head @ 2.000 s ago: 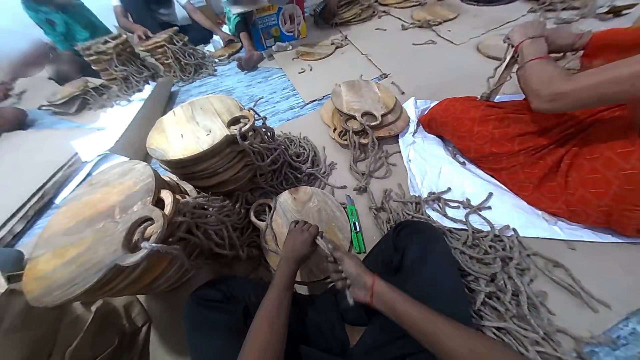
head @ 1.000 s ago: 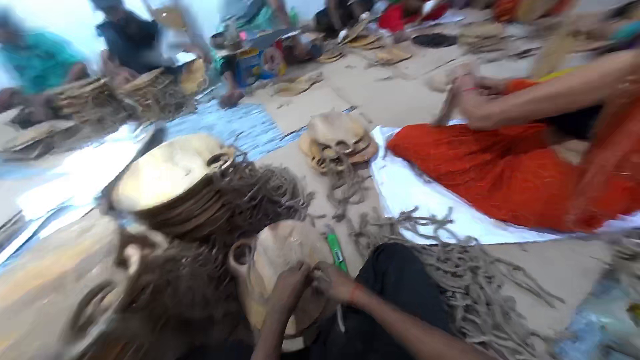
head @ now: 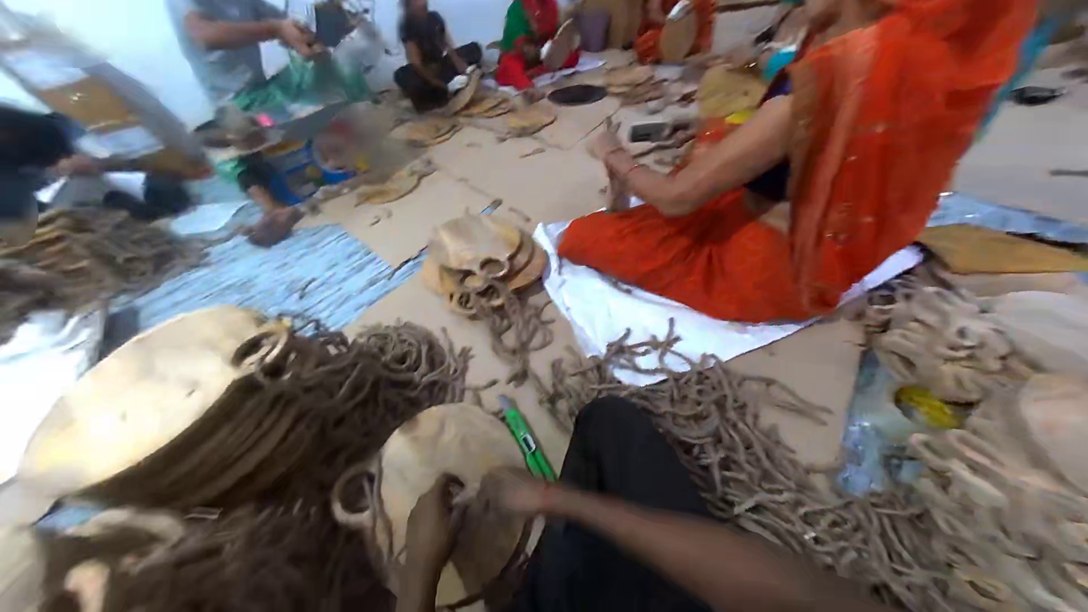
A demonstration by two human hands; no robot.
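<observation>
My left hand (head: pixel 438 510) and my right hand (head: pixel 510 491) are close together over a round wooden board (head: pixel 455 442) with a ring-shaped handle, low in the view. Their fingers are bent around something small and blurred, perhaps a piece of cord; I cannot tell which hand grips it. A green utility knife (head: pixel 529 442) lies just right of the board, beside my dark-clothed knee. Left of my hands, a tall stack of round wooden boards (head: pixel 144 399) has brown cords (head: pixel 382 374) hanging from its handles.
Loose brown cords (head: pixel 731 433) spread right of my knee. Ahead lies a smaller stack of corded boards (head: pixel 476 246). A person in orange (head: pixel 697 263) sits on a white sheet (head: pixel 586 314) at the right. More boards with handles (head: pixel 952 340) lie far right; other people sit farther back.
The view has swung to the right, bringing in the boards at the far right. My hands, spaced a little apart two seconds ago, are now close together over the board.
</observation>
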